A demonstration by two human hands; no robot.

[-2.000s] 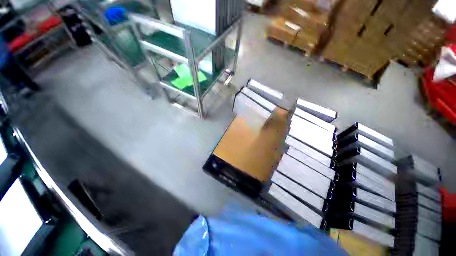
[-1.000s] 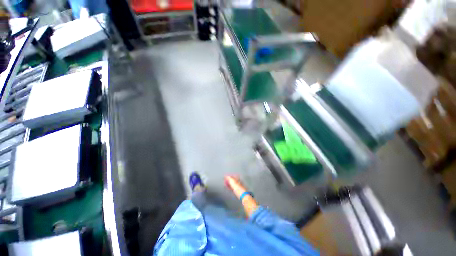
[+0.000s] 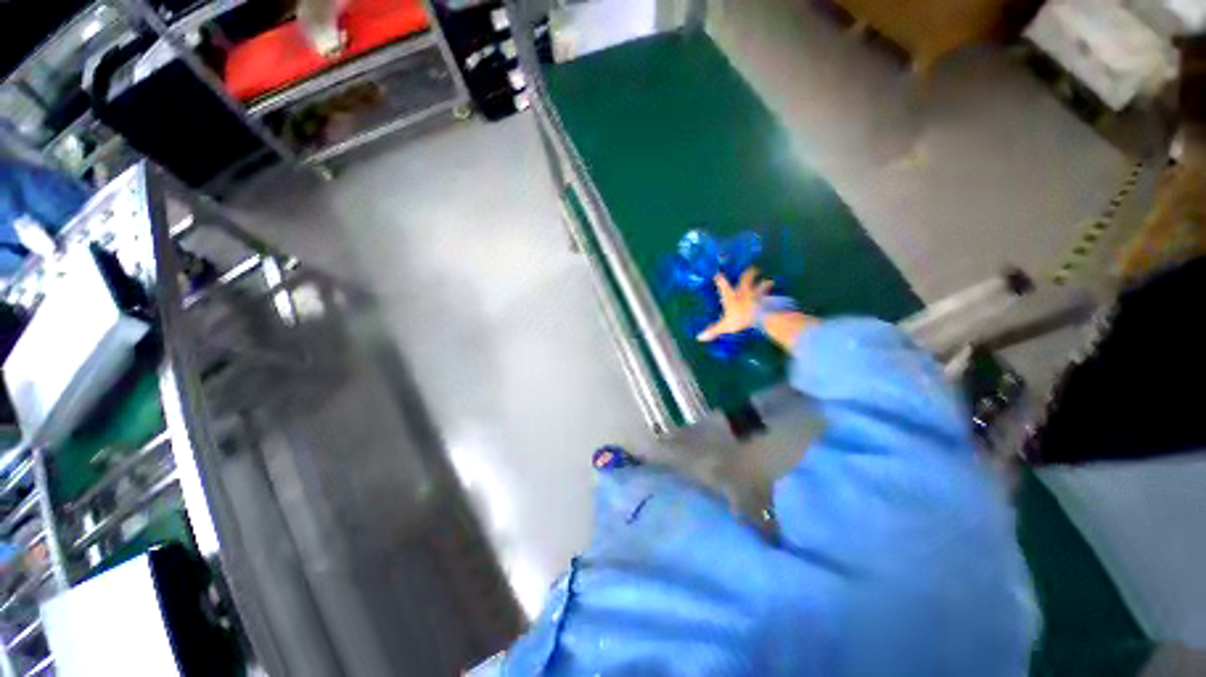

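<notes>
A shiny bright blue bundle (image 3: 714, 255) lies on a green-topped cart or bench (image 3: 661, 126) in front of me. My right hand (image 3: 741, 307) is over the bundle's near side with fingers spread. Whether it touches the bundle cannot be told. The wrist has a blue band and a blue sleeve. My left hand is out of the picture.
Grey-white units (image 3: 82, 347) sit on the conveyor line at the left, with a metal edge rail (image 3: 189, 463). A red-topped rack (image 3: 284, 60) stands at the back. Brown boxes are at the upper right. Another person's blue sleeve (image 3: 40, 199) shows at the far left.
I have moved forward to the green surface. My right hand has gone from hanging over the floor to reaching over the blue bundle. The conveyor units have shifted left in view.
</notes>
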